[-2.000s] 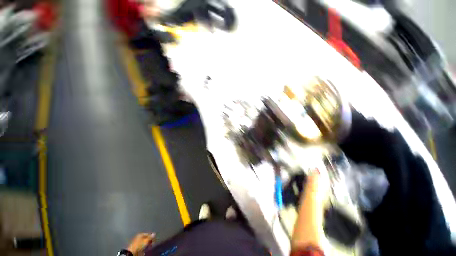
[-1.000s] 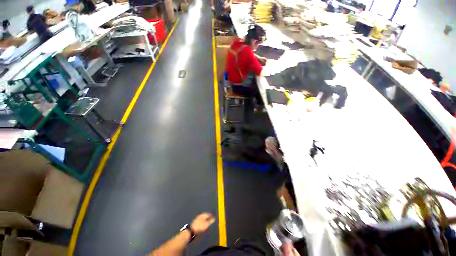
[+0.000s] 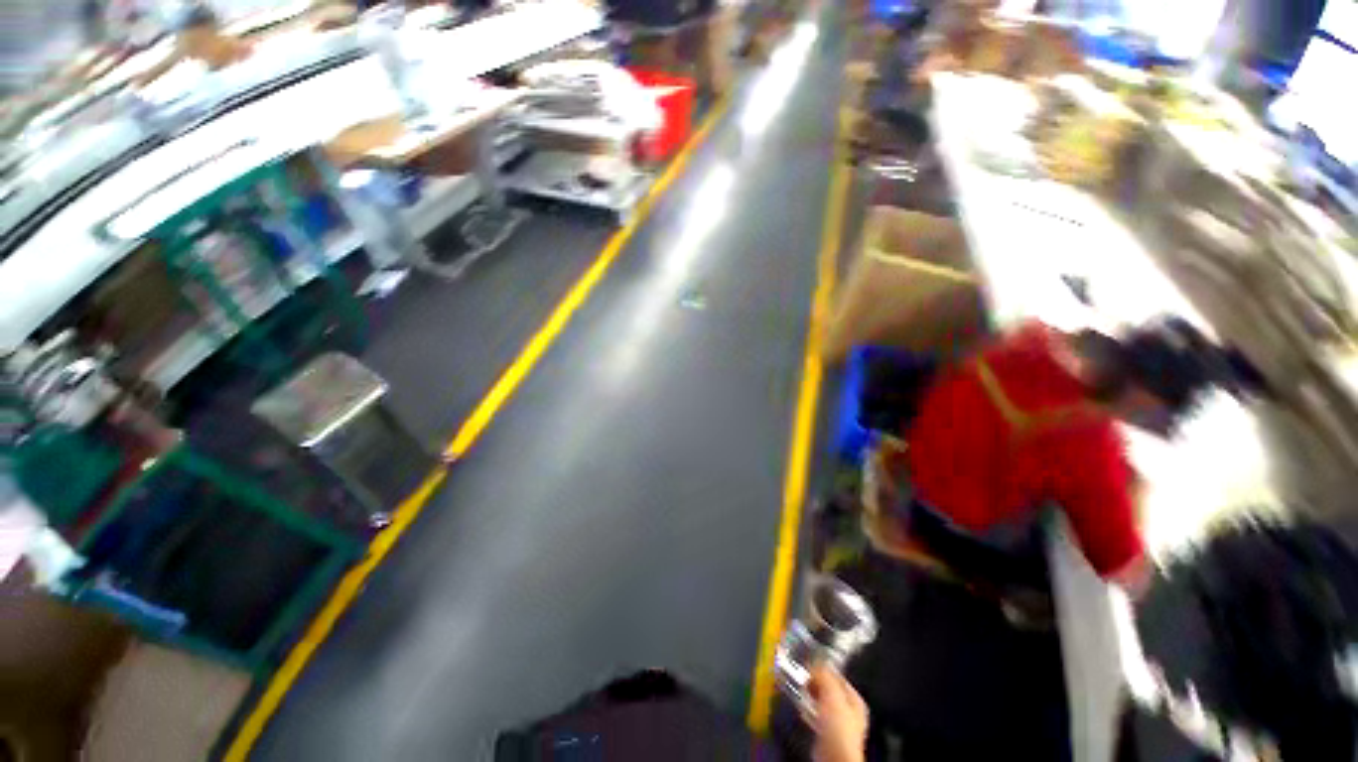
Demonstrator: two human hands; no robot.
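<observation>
My right hand (image 3: 837, 712) is at the bottom, right of centre, closed around a steel tumbler (image 3: 839, 613). The tumbler is silver with a round, dark-looking open top that faces up towards the camera. It is held over the aisle's right yellow line and the dark floor beside it. Blur hides the exact finger placement. My left hand is out of the picture. The dark front of my apron (image 3: 626, 730) shows at the bottom edge.
A grey aisle (image 3: 596, 447) runs ahead between yellow lines. On the right, a seated person in red (image 3: 1028, 439) works at a white bench (image 3: 1095, 655) with a black heap (image 3: 1266, 640). A carton (image 3: 909, 283) stands beyond. On the left are a metal stool (image 3: 320, 399) and green frames (image 3: 224, 558).
The view has moved forward along the aisle, and the person in red is nearer. My left hand has left the picture. The tumbler in my right hand now shows more fully, away from the bench edge.
</observation>
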